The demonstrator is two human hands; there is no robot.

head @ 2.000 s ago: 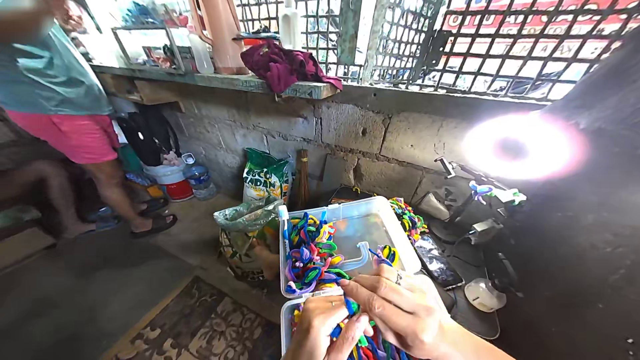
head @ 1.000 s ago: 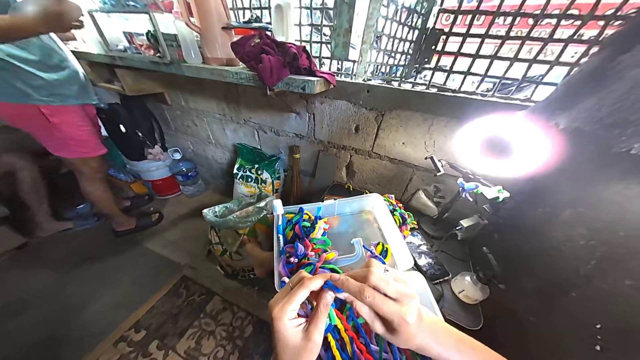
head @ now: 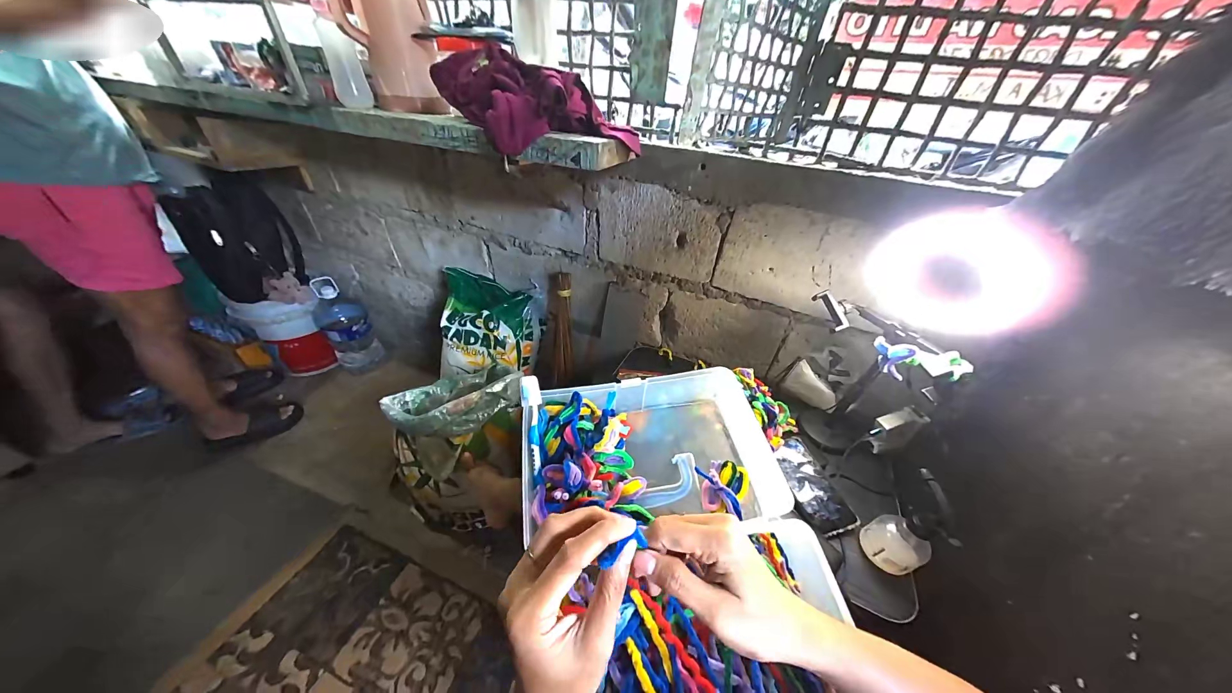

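My left hand [head: 570, 587] pinches a small piece of blue fuzzy cord [head: 617, 549] between thumb and fingers. My right hand [head: 717, 577] meets it from the right, its thumb and fingertips closed on the same piece. Both hands are over a clear plastic box holding long twisted multicolored cords [head: 664, 640]. Just beyond stands the clear lid or tray [head: 760, 433], with a heap of looped colored pieces [head: 577, 443] on its left side. In it also lie a curved translucent blue strip [head: 674, 486] and a small colored bundle [head: 727, 486].
A ring light [head: 948, 274] glows at the right, above a phone [head: 816, 486] and a white round device [head: 895, 545]. An open plastic-lined sack [head: 452, 414] stands left of the box. A person in pink shorts [head: 91, 231] stands at far left; a patterned mat [head: 356, 616] covers the floor.
My hands have stayed together over the cords while my fingers shifted around the blue piece. The person at the left has moved an arm.
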